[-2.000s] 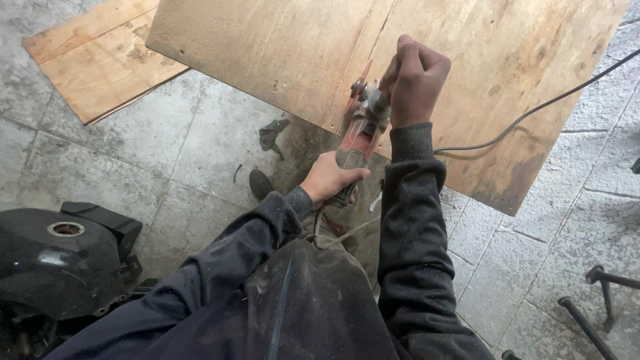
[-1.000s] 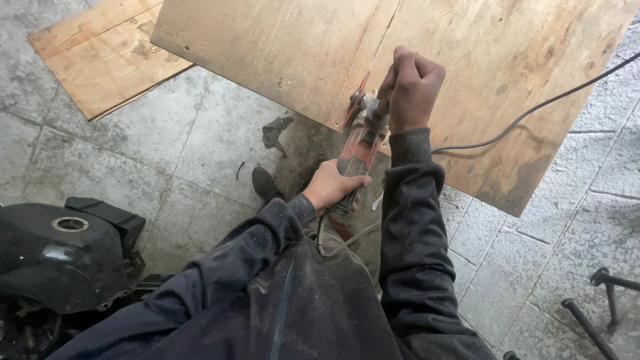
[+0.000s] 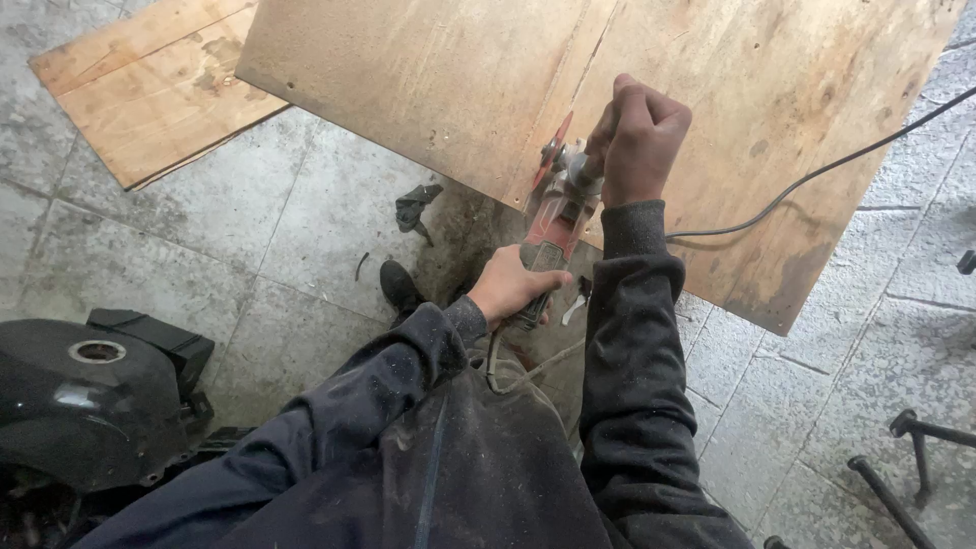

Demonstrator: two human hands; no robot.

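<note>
A red and grey angle grinder (image 3: 560, 221) lies in my grip over the near edge of a large plywood sheet (image 3: 427, 76). My left hand (image 3: 515, 286) is closed around the rear of its body. My right hand (image 3: 644, 141) is a fist at the head end, most likely around the side handle, which the fingers hide. The thin red-edged disc (image 3: 553, 152) stands on edge over the plywood, close to a long line or crack in the sheet. Whether the disc touches the wood or spins, I cannot tell.
A smaller plywood piece (image 3: 160, 91) lies at upper left. A black fuel tank (image 3: 84, 404) stands at lower left. A black cable (image 3: 793, 187) crosses the sheet at right. Dark metal legs (image 3: 884, 496) are at lower right. A dark rag (image 3: 415, 207) lies on the tiled floor (image 3: 305, 236).
</note>
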